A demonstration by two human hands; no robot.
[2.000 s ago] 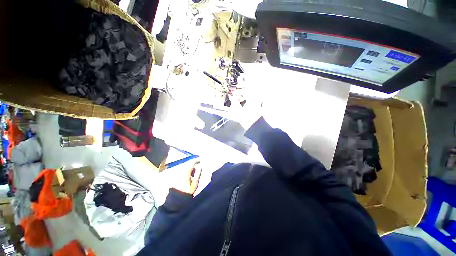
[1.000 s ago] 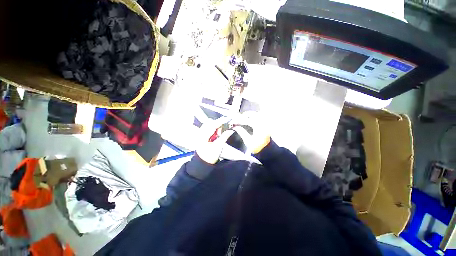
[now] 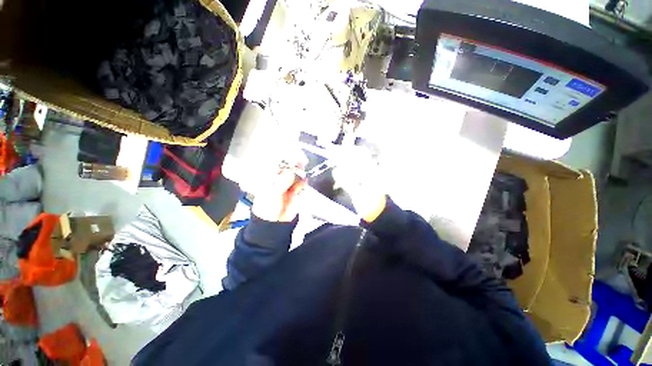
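A dark fabric piece (image 3: 323, 184) lies on the white table between my hands. My left hand (image 3: 281, 191) is at its left side, overexposed, with its fingers near the piece; its grip is unclear. My right hand (image 3: 359, 180) is over the right side of the piece, washed out by glare, so its fingers cannot be made out. A thin, pale metallic tool, perhaps tweezers (image 3: 319, 169), shows between the hands. The needle and presser foot area (image 3: 352, 107) is just beyond my hands.
The touchscreen panel (image 3: 516, 75) overhangs the upper right. A carton with dark pieces (image 3: 561, 246) stands at lower right. A deep carton heaped with small dark pieces (image 3: 171, 71) is at upper left. A grey metal side plate (image 3: 468, 182) lines the table's right edge.
Both hands were close together near my body one second ago; now they are farther forward and apart over the dark piece. The pale tool shows again between them.
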